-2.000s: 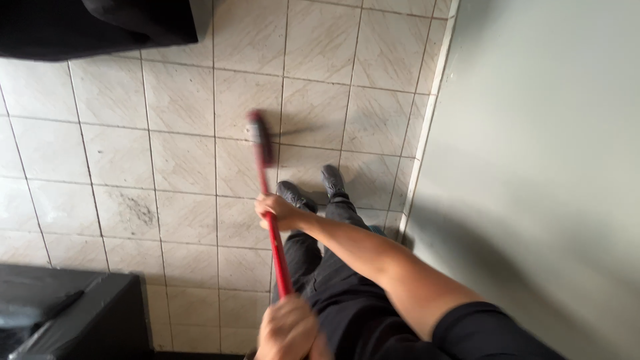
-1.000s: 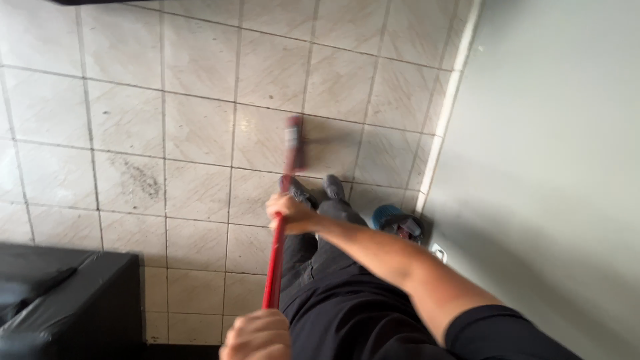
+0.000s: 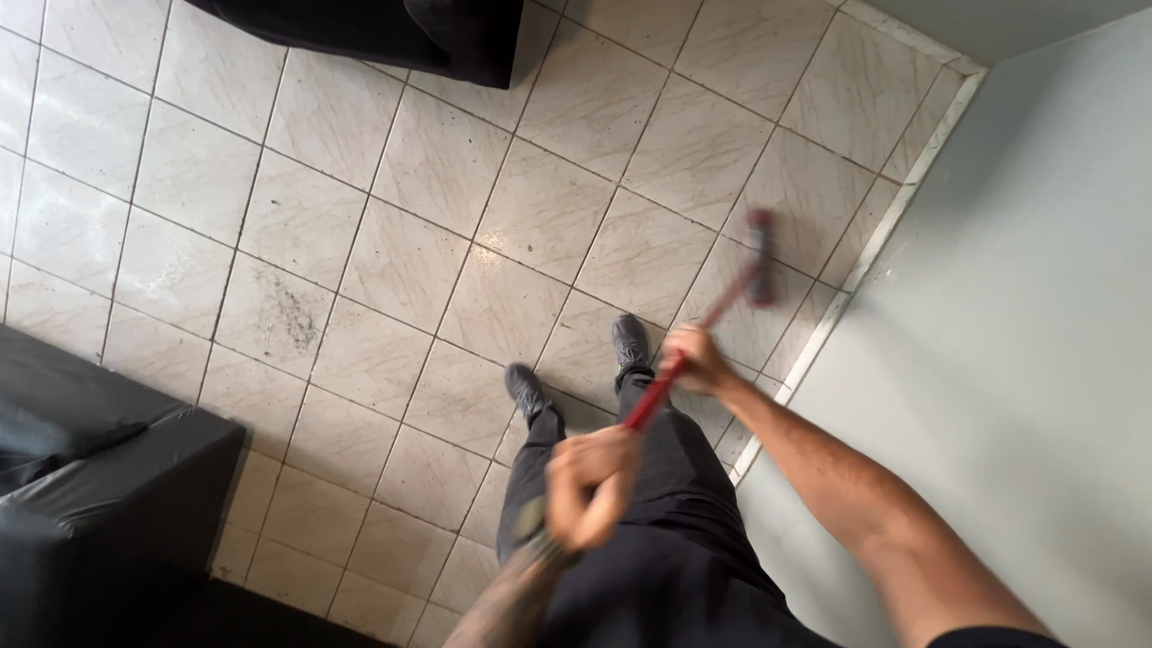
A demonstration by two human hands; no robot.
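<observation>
My right hand [image 3: 695, 360] is closed around the middle of a broom's red handle [image 3: 655, 399]. Nearer my body, my left hand [image 3: 594, 481] grips the handle's upper end. The handle slants up and right to the red and grey broom head [image 3: 761, 258], blurred, over the floor tiles by the right wall. Its bristles cannot be made out. A patch of dark dirt [image 3: 292, 310] lies on the tiled floor [image 3: 378, 342] to the left of my feet.
A pale baseboard [image 3: 864, 270] runs along the grey wall [image 3: 1017, 342] at the right to a corner. A black sofa [image 3: 108, 486] stands at lower left, and black furniture [image 3: 387, 31] is at the top. My grey shoes [image 3: 525, 389] are on the tiles.
The broom head has moved right, from in front of my feet to near the wall, and the handle slants more to the right. The view has turned, with the wall corner now showing.
</observation>
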